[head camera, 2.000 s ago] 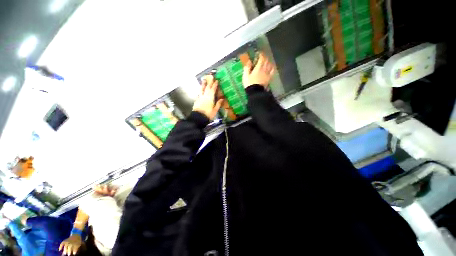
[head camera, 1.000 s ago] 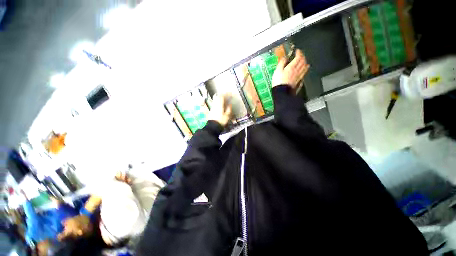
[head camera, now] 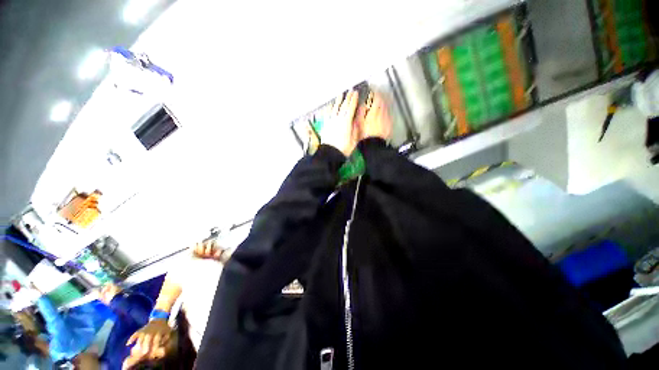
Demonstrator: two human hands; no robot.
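Observation:
A carrier frame (head camera: pixel 298 131) lies on the white bench in front of me, mostly covered by my hands and sleeves. Its dark left edge and a little green show. Another green patch (head camera: pixel 352 166) shows between my sleeves. My left hand (head camera: pixel 338 126) lies over the frame, fingers pointing away from me. My right hand (head camera: pixel 374 117) is close beside it at the frame's right end. Fingertips are blurred, so their grip is unclear. A second carrier frame (head camera: pixel 531 61) to the right holds a green circuit board (head camera: pixel 480 79) between orange-brown strips, with no hand on it.
Shiny cross rods (head camera: pixel 402 105) lie between the frames. A third green board (head camera: pixel 630 32) is at the upper right, above a yellow-handled tool (head camera: pixel 610 119). A black device (head camera: pixel 155 126) and orange-brown strips (head camera: pixel 83 209) lie left. A co-worker's hand (head camera: pixel 149 340) shows lower left.
The middle frame has moved right along the track, and my right hand has left it. Both hands are now together over the left frame. The whole view has also shifted.

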